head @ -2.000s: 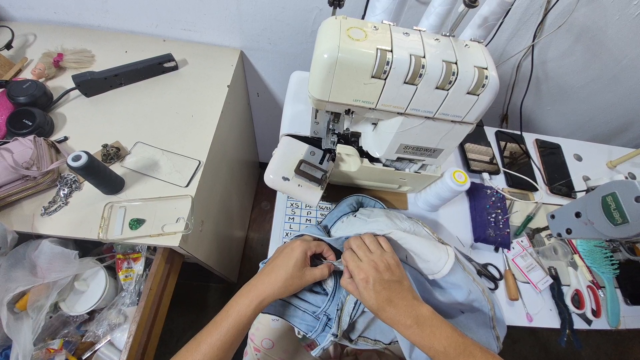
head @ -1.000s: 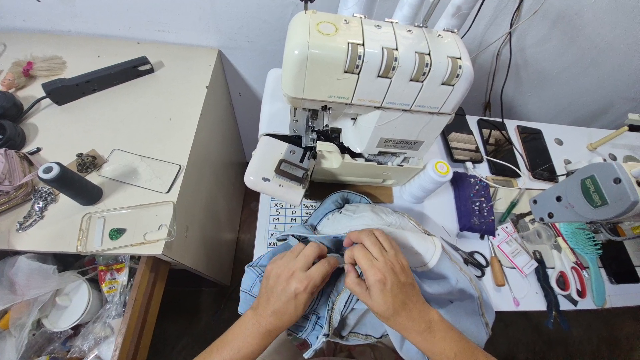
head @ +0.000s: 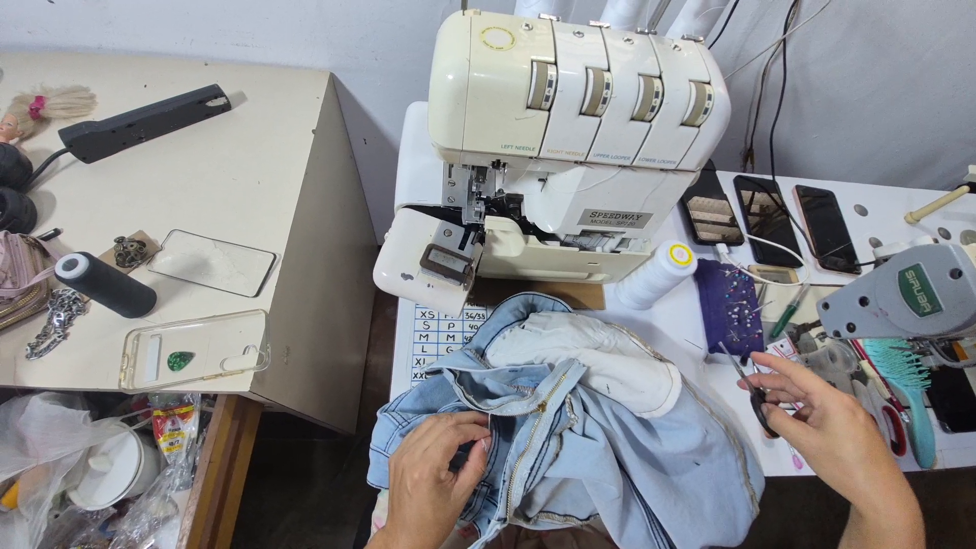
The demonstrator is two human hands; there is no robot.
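Note:
Light-blue denim jeans (head: pixel 610 457), with a brass zipper and a white pocket lining, lie bunched in front of the serger. My left hand (head: pixel 438 473) is at the waistband's left part, thumb and forefinger pinched together on what looks like a fine thread. Off to the right, my right hand (head: pixel 816 427) has its fingers on a small pair of black-handled scissors (head: pixel 755 396), the blades pointing up and away. Beside them is a purple pincushion (head: pixel 728 309) full of pins.
A white overlock machine (head: pixel 579 152) stands behind the jeans, with a white thread cone (head: pixel 656 276) at its right. Phones (head: pixel 826 229), a teal hairbrush (head: pixel 907 396) and a grey machine head (head: pixel 907 293) are on the right. At left, a desk (head: pixel 267 152) holds a black thread cone (head: pixel 107 286).
My right hand has left the denim and moved right to the scissors, which lay on the table earlier. My left hand remains at the jeans, a bit lower on them.

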